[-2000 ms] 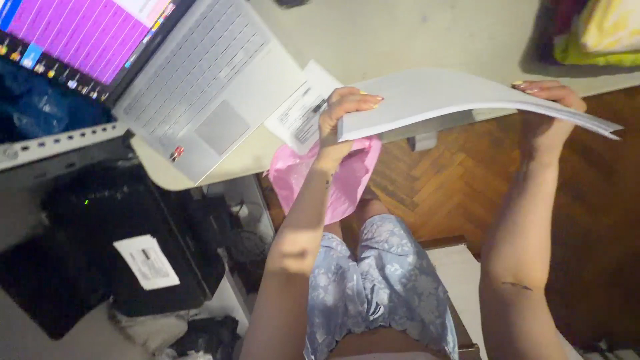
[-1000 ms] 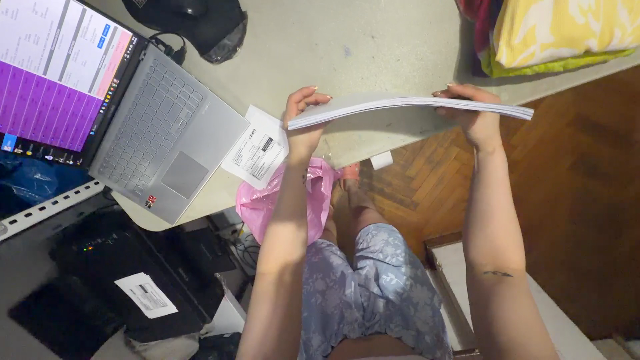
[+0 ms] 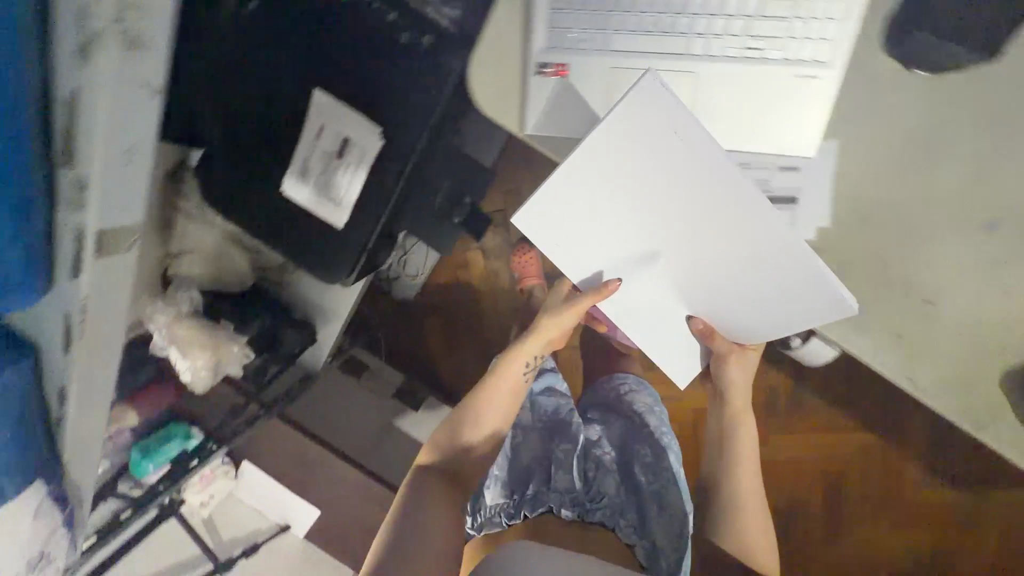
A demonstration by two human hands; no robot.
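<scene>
A stack of white paper is held between both hands, its broad face turned up and one corner over the laptop. My left hand grips the near left edge, thumb on top. My right hand holds the near right edge, its thumb on the face and its fingers hidden beneath. The open silver laptop lies past the stack on the table. Printed sheets stick out between the laptop and the stack. A small part of a pink plastic bag shows beside my left hand.
The pale table runs along the right, a dark object on it. At left stands a black printer with labels on top. Below it are a crumpled plastic bag and a metal-framed shelf. A white object is by the table edge.
The paper stack was edge-on between my hands; now its broad face shows and it is turned diagonally. My hands have come closer together. The view has swung toward the printer side.
</scene>
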